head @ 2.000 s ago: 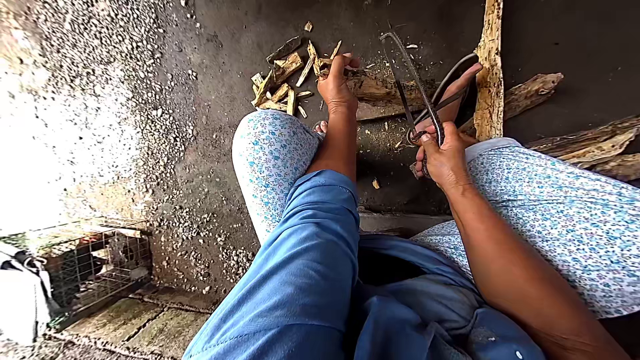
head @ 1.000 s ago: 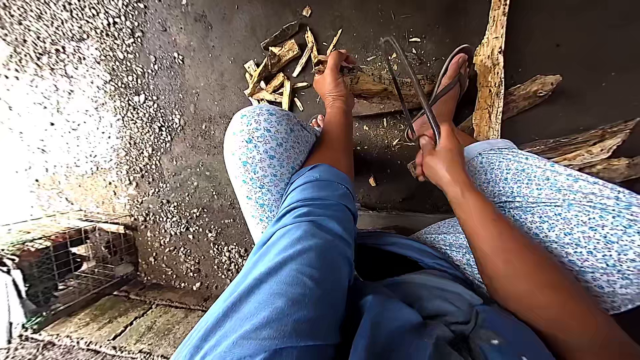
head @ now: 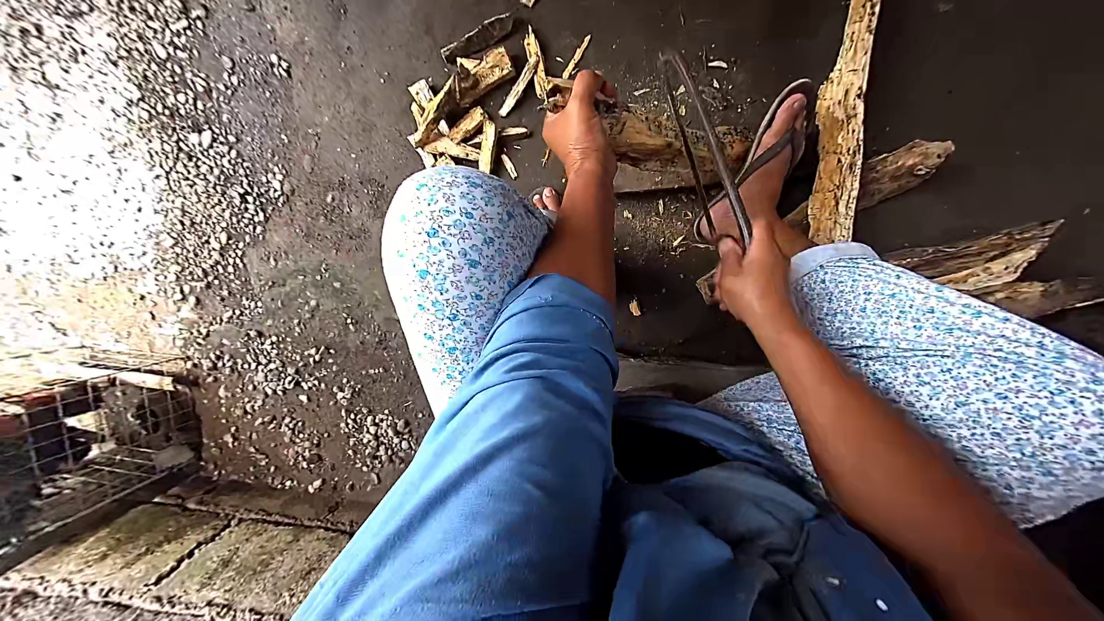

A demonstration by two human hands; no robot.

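Note:
My left hand [head: 580,129] grips the left end of a rough piece of wood [head: 651,138] lying crosswise on the ground. My right hand [head: 752,272] is closed on the lower end of a bow saw [head: 709,138] with a dark tubular frame and a thin blade. The saw stands over the right part of that wood, beside my right foot in a flip-flop [head: 766,164]; whether the blade touches the wood cannot be told. Short split wood pieces [head: 466,90] lie in a loose heap left of my left hand. Sawdust and chips are scattered around the wood.
A long wood slab [head: 845,112] lies to the right of my foot, across another piece [head: 910,168]. More rough wood [head: 983,254] rests beyond my right knee. Gravel [head: 233,172] covers the ground at left. A wire cage [head: 103,423] stands at lower left by concrete slabs [head: 250,552].
My hands keep hold of the wood and the saw throughout. The saw has shifted a little against the wood; otherwise little has changed.

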